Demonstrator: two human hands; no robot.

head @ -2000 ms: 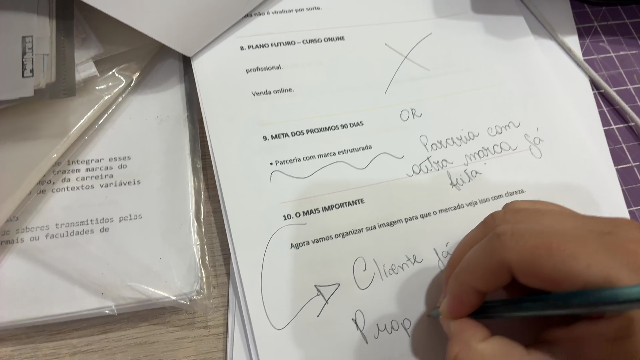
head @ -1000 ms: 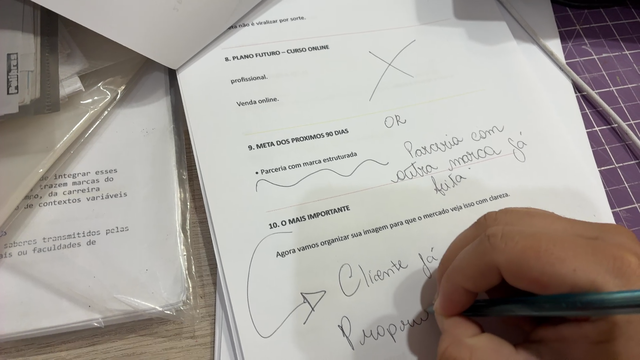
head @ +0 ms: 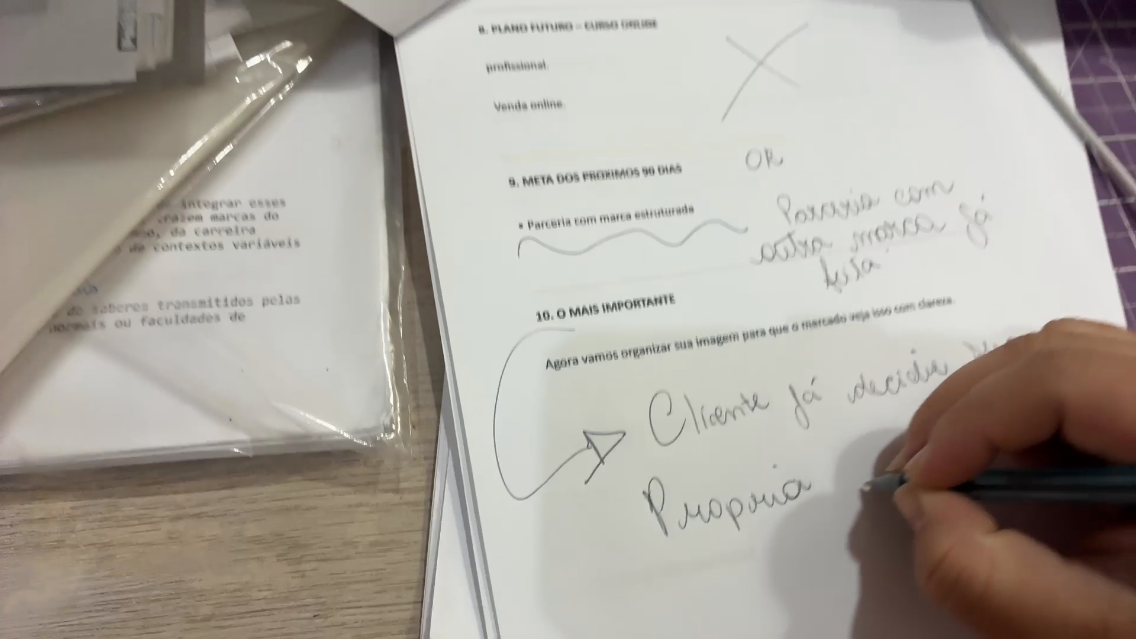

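My right hand [head: 1021,479] is at the lower right, its fingers closed around a dark teal pen [head: 1003,484]. The pen's tip is at or just above a printed paper sheet [head: 603,577], to the right of the lower handwritten line; contact cannot be told. That sheet lies on top of other sheets and bears printed lines, handwriting, a large cross, a wavy line and a curved arrow. Part of the upper handwritten line is hidden behind my fingers. My left hand is out of view.
Papers in a clear plastic sleeve [head: 293,382] lie at left on a wood-grain table [head: 222,550], with more plastic-covered items above them. A purple cutting mat with a grid [head: 1100,53] is at the upper right. A thin pale cable [head: 1056,102] crosses the sheet's upper right corner.
More letters stand on the lower handwritten line, and the pen has moved right, past the end of that word. My right hand stays shut on the pen. The view has shifted a little.
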